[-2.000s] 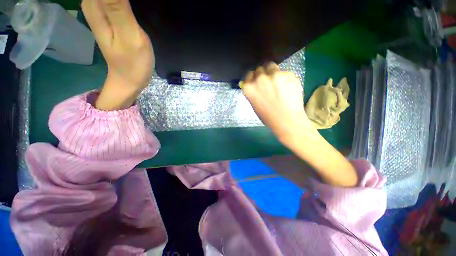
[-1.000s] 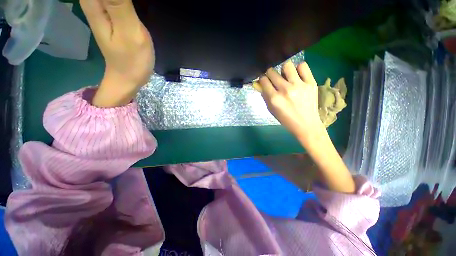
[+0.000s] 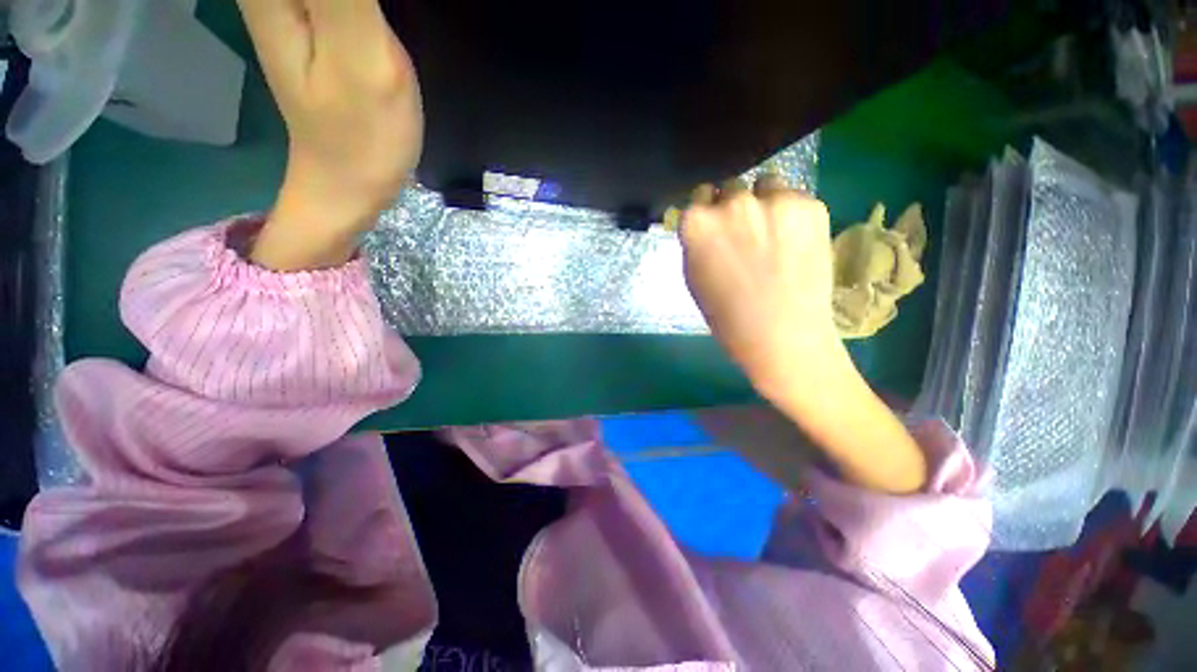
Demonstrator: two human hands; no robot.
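A black panel runs out of the top of the view; a white-and-blue label and small dark fittings show at its near edge. It lies over silvery bubble wrap. My left hand is at the panel's left side, its fingers cut off by the top edge, so its grip is hidden. My right hand is curled at the near edge, right of the label, with a small yellow thing at its fingertips. A crumpled tan cloth lies just right of this hand.
The green bench top carries the work. A white translucent bottle is at the upper left. Bubble-wrap pouches stand in leaning rows at the right. Blue floor shows below the bench edge.
My right hand moved right along the panel's near edge, spread its fingers, then curled them again. The small yellow thing moved with it. My left hand stayed nearly in place.
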